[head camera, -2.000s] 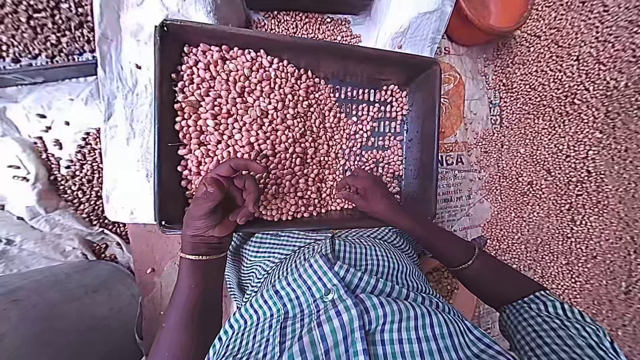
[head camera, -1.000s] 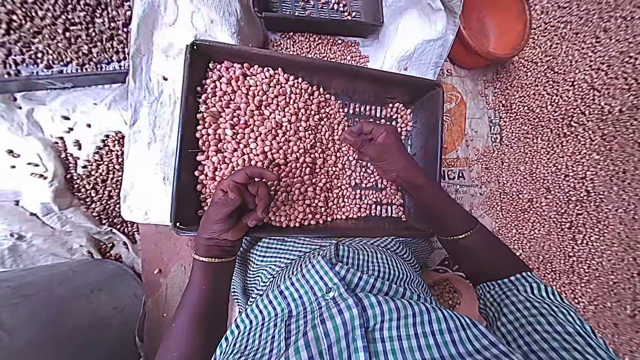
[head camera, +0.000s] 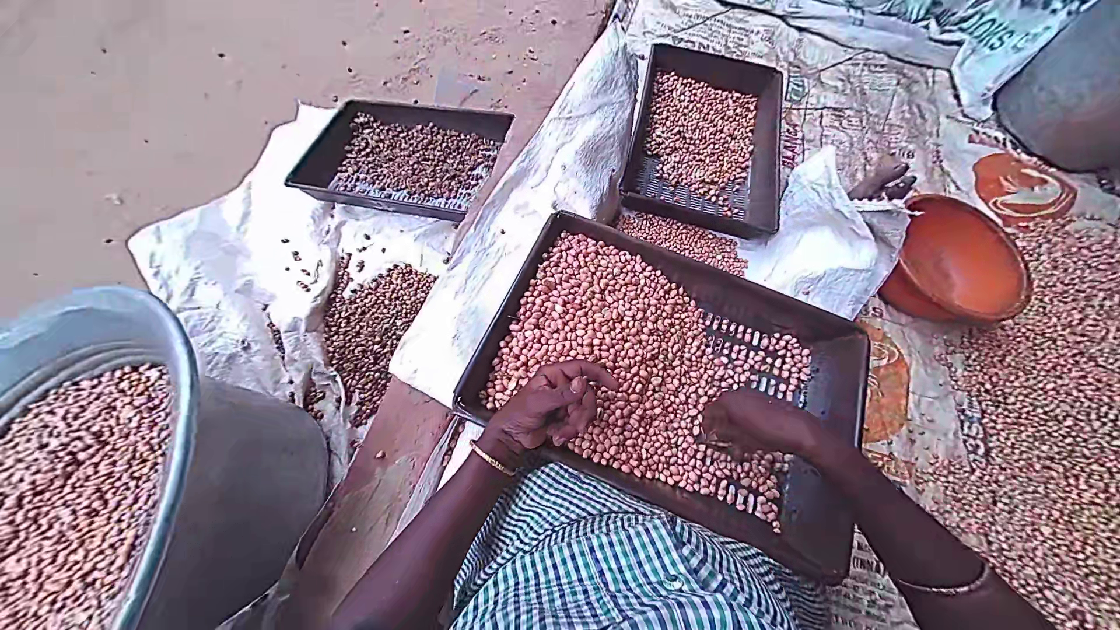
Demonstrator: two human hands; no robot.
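Observation:
A black slotted tray lies tilted across my lap, with a thick layer of pinkish shelled peanuts over its left and middle. Toward its right side the slots show between scattered peanuts. Over the tray's lower left, my left hand hovers at the peanuts with its fingers curled and apart; nothing is seen in it. My right hand is lowered onto the peanuts right of the middle, fingers bent down. Its fingertips are partly hidden, so whether it pinches a peanut cannot be told.
Beyond stand a second tray of peanuts and a tray of darker nuts. An orange bowl is at the right, beside a wide spread of peanuts. A metal tub of peanuts stands at the left. Another person's hand shows near the bowl.
The view has swung and widened. My right hand, raised over the tray a second ago, is now down at the peanuts. My left hand stays curled over the left part.

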